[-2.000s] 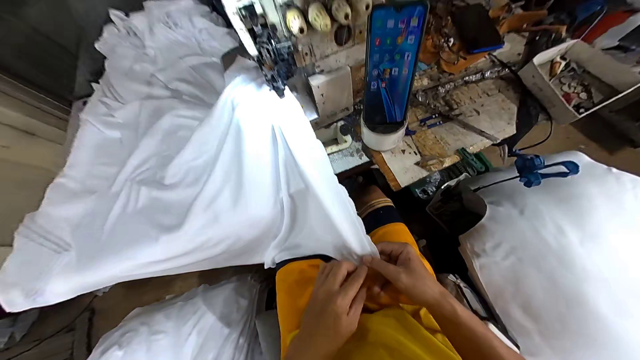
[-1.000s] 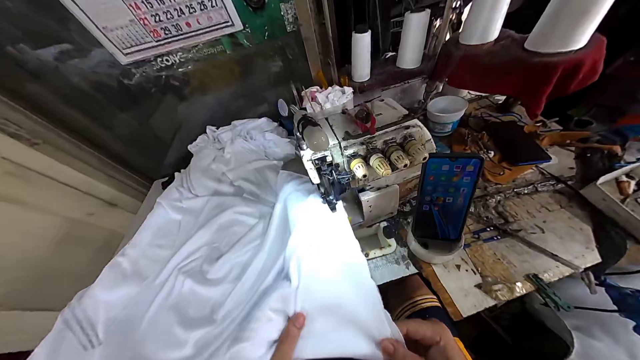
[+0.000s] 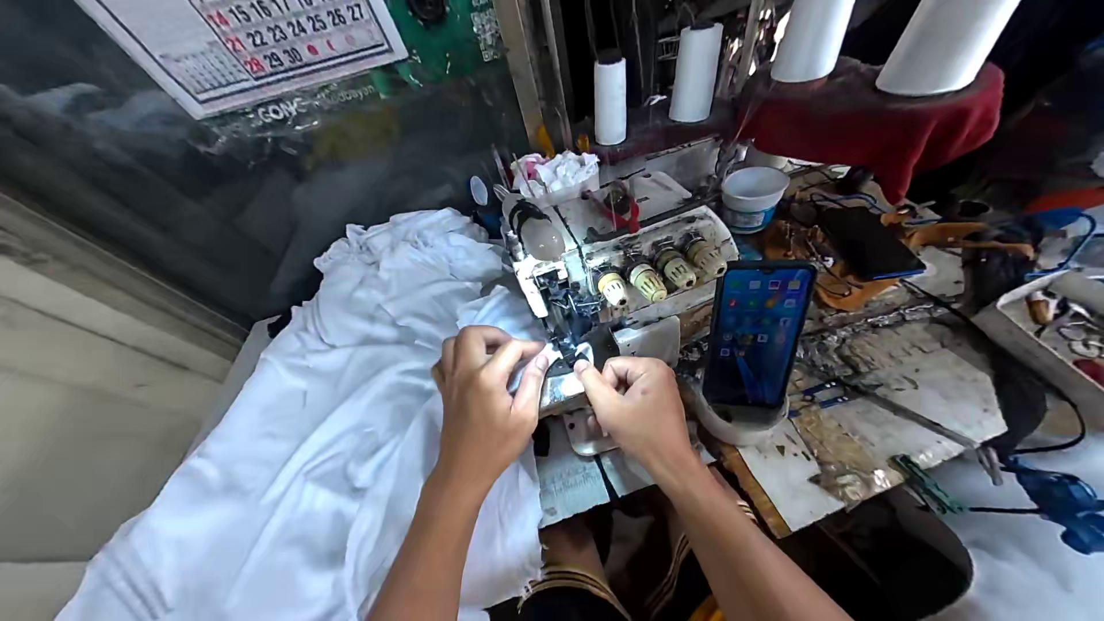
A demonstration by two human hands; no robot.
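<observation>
An overlock-type sewing machine [image 3: 638, 259] with several tension dials stands ahead of me. My left hand [image 3: 492, 397] pinches a bit of white fabric between thumb and index finger, just left of the presser foot. My right hand [image 3: 634, 401] is at the right of the foot, thumb and curled finger together on a small white edge, probably the same cloth. A large heap of white fabric [image 3: 345, 414] spreads left of the machine and hangs down at the front. The fingertips partly hide the needle area.
A smartphone [image 3: 759, 336] stands upright in a round white holder right of the machine. Scissors-like tools [image 3: 828, 394] lie beyond it. White thread cones [image 3: 697, 73] stand behind, a plastic tub [image 3: 753, 198] near them. An open box [image 3: 1061, 323] of small parts sits far right.
Both hands have moved up from the fabric's near edge to the needle area. The fabric that lay spread before the machine now lies to its left. The view has swung up since the oldest frame.
</observation>
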